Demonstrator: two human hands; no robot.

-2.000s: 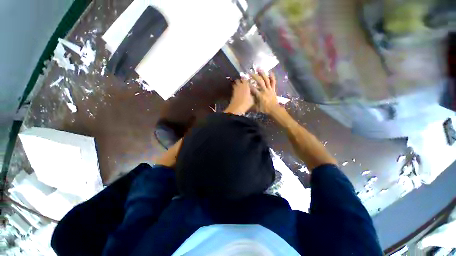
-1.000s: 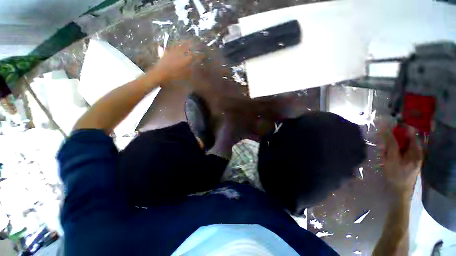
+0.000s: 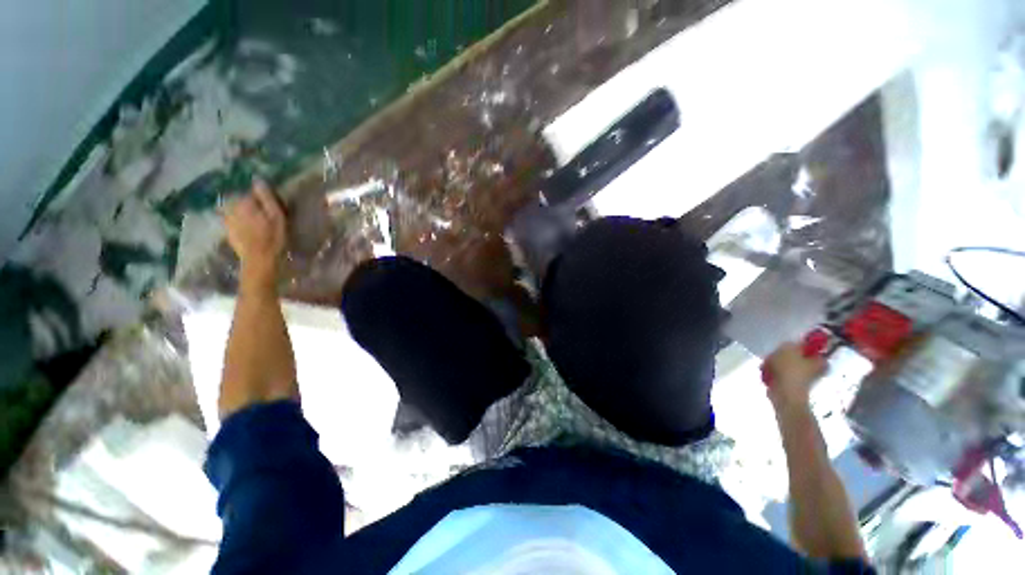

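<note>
My right hand (image 3: 794,371) is closed around the red handle (image 3: 817,341) of the cutting machine. The grey machine body (image 3: 927,365) lies to the right of that hand, with a red part on its face. My left hand (image 3: 256,227) is at the table's edge (image 3: 337,146) at the upper left. Its fingers look slightly apart and it holds no tool. A black oblong weight (image 3: 618,146) lies across the end of the white fabric lay (image 3: 731,96). The blade is not clearly visible.
A white fabric block (image 3: 337,382) lies beside my left forearm. My knees, in black, are on the brown tabletop. White scraps (image 3: 360,193) are scattered near the edge. Scrap-covered floor lies beyond the edge. A black cable (image 3: 978,281) loops behind the machine.
The view has turned. My left hand has moved from above the tabletop to the table's edge. My right hand, earlier beside my other hand near the lay, now holds the machine's red handle.
</note>
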